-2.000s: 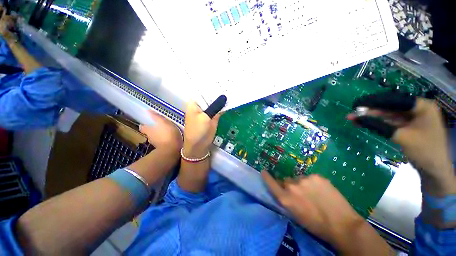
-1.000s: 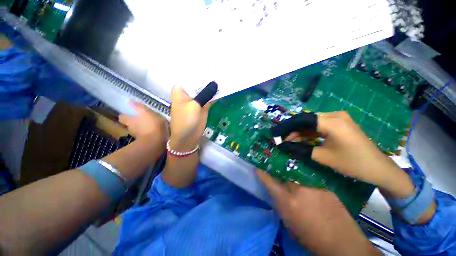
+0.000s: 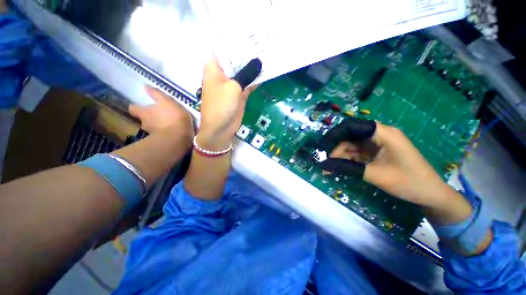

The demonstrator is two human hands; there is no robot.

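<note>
My left hand (image 3: 222, 106), with a black finger cot on the thumb and a beaded bracelet, holds the lower edge of a large white printed sheet (image 3: 323, 29). My right hand (image 3: 398, 167), with black finger cots and a blue-grey wrist band, pinches a small white part (image 3: 321, 155) over the large green circuit board (image 3: 404, 115). The part is partly covered by the fingertips. The board bears small coloured parts and silver-white squares (image 3: 258, 140) along its near edge. The sheet covers the area behind the board.
A pale metal rail (image 3: 288, 184) runs along the board's near edge. Another person's arm (image 3: 63, 207) with a blue-grey band reaches in from the left, over a brown carton (image 3: 34, 150) with a black grid. A blue sleeve (image 3: 14, 57) shows at upper left. Pale pieces (image 3: 484, 17) lie at top right.
My right hand has moved left and down from the board's right side, to over its near middle. The other bare hand at the board's near edge has left the picture. The view has shifted.
</note>
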